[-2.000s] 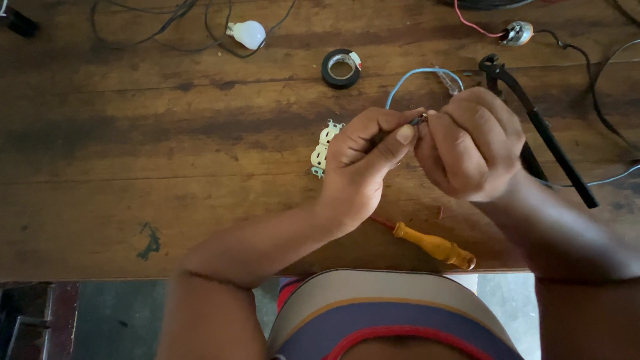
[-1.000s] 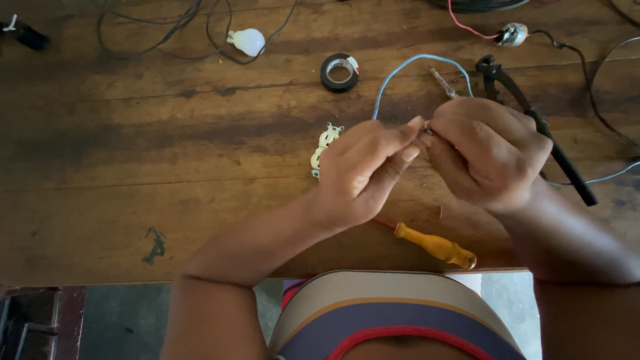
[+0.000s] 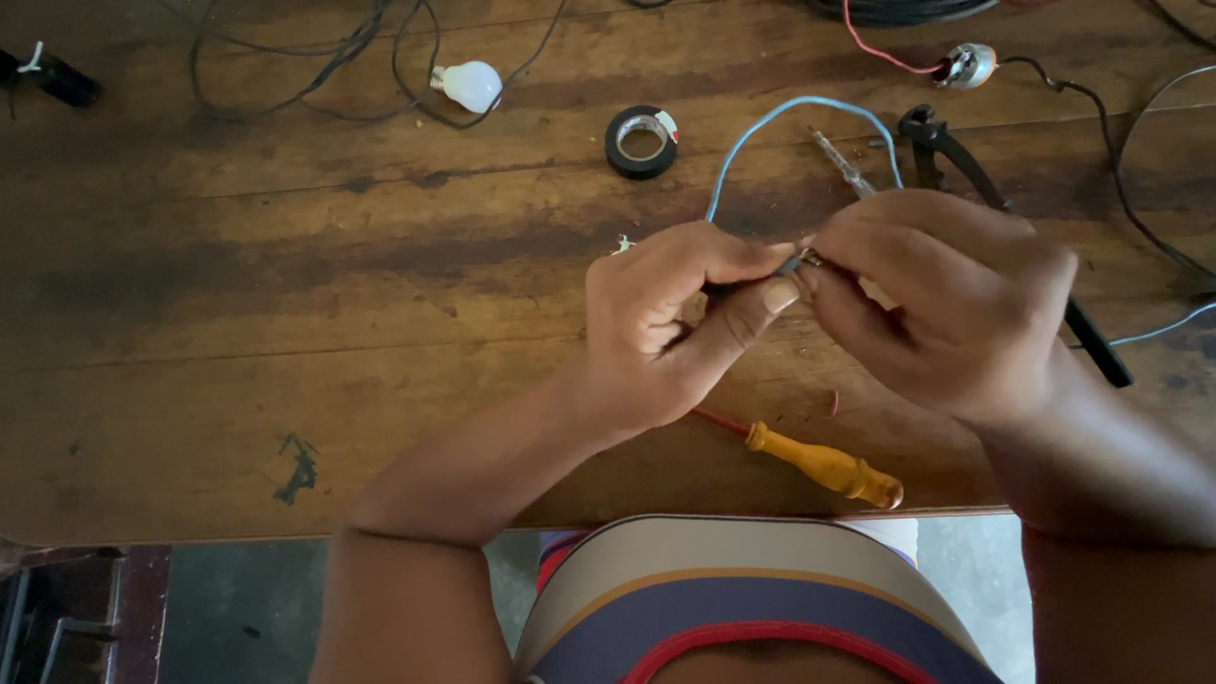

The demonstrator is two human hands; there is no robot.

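Between thumb and forefinger, my left hand (image 3: 679,323) holds a dark insulated wire (image 3: 790,266) close to its end. Bare copper strands (image 3: 810,256) show at the tip, and the fingertips of my right hand (image 3: 940,304) pinch them. A light blue wire (image 3: 807,101) arches over the wood beyond both hands. Only a small metal edge of the pale outlet (image 3: 623,244) shows past my left hand, which hides the rest. Below the hands lies a screwdriver with an orange handle (image 3: 825,464), its shaft partly covered by my left hand.
A roll of black electrical tape (image 3: 642,142) lies beyond my hands, with a white bulb (image 3: 472,86) and dark cable farther left. A clear tester screwdriver (image 3: 844,163), black-handled pincers (image 3: 1092,342) and a metal lamp socket (image 3: 969,66) with wires lie at the right. The wooden table's edge (image 3: 285,539) is near my body.
The blue wire's loop has shifted and opened wider since the earliest frame, uncovering more of the tester screwdriver. My hands have stayed together at the wire end, with small finger movements.
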